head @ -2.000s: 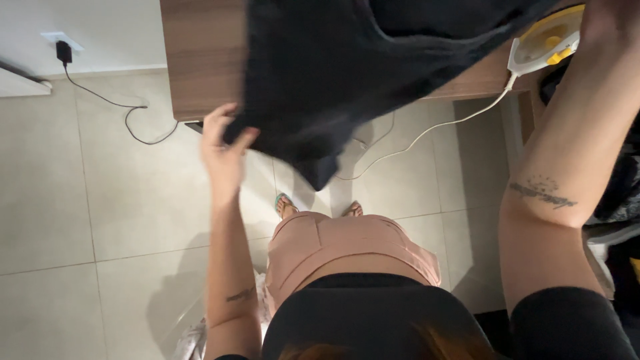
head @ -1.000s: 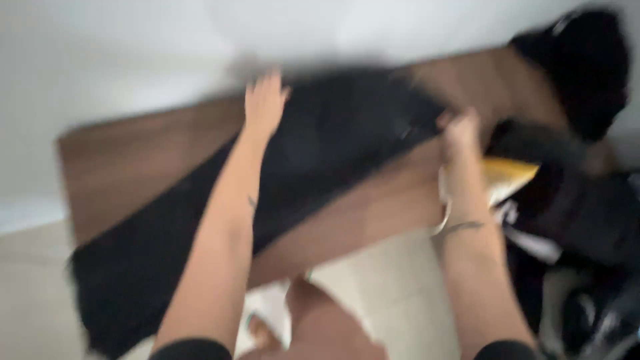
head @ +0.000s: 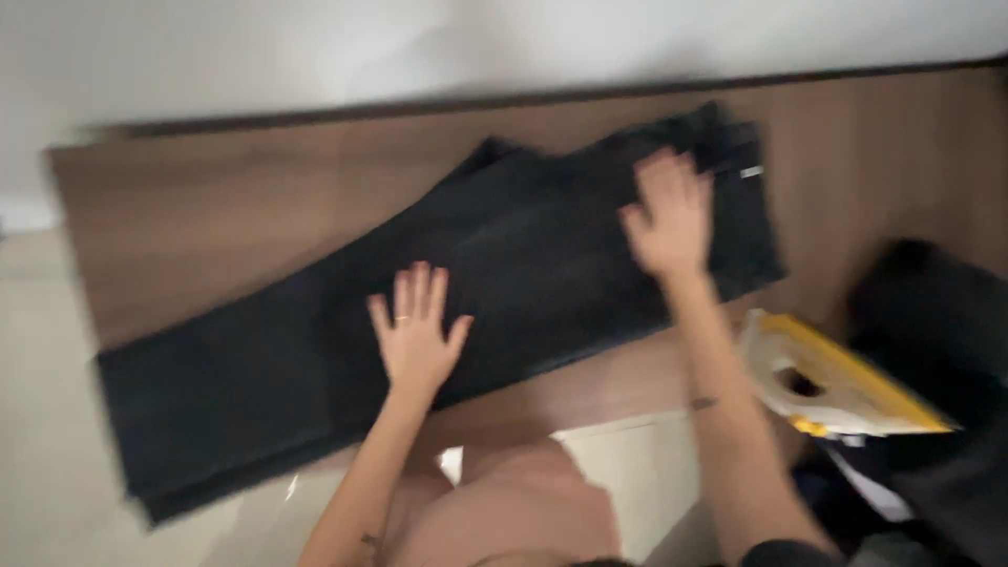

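Observation:
A pair of black trousers, folded lengthwise, lies slantwise on a wooden tabletop. Its waist end is at the right, and the leg ends reach past the table's front left edge. My left hand rests palm down on the middle of the trousers, fingers spread, a thin ring on one finger. Farther right, near the waist end, my right hand lies on the cloth with its fingers apart. Neither hand grips anything. A small white tag shows at the waist end.
A white and yellow clothes iron stands at the right, beside my right forearm. Dark clothes are heaped around and beyond it. A pale wall runs behind the table, and light floor tiles show at the left.
The trousers, held up two seconds ago, now lie on the table. My hands have moved from the garment's upper edge and right end to rest on its surface. The view has shifted toward the table.

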